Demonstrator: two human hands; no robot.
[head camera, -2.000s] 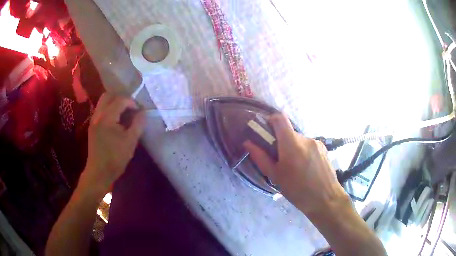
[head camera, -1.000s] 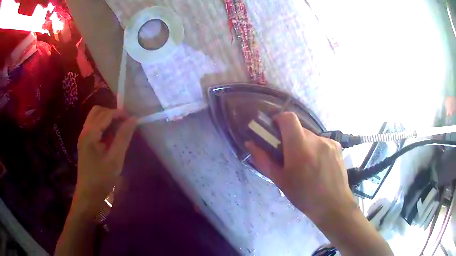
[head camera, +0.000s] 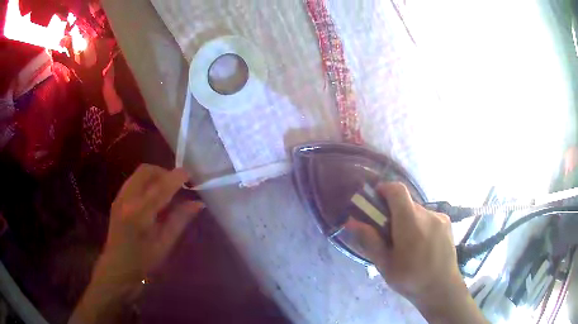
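Observation:
A steam iron (head camera: 329, 190) lies on the end of the white stay tape (head camera: 256, 173) along the garment piece's lower edge. My right hand (head camera: 412, 240) grips the iron's handle. My left hand (head camera: 152, 215) is left of the fabric, with the tape bent in a loop at its fingertips. The tape runs from there up to the tape roll (head camera: 199, 76), which lies flat on the whitish interfaced garment piece (head camera: 256, 136). A frayed pink-red seam allowance (head camera: 339, 76) runs down to the iron. The fabric under the iron is hidden.
The pressing table's grey speckled cover (head camera: 260, 234) shows below the fabric. A ribbed steam hose (head camera: 500, 207) and black power cord (head camera: 494, 239) leave the iron to the right. Purple clothing (head camera: 215, 272) is at the near edge. Red fabric lies at left; glare hides the upper right.
The view has shifted, so the roll, iron and hands sit lower and further right than a second ago. My left fingers are spread more than before. The iron still covers the tape's end.

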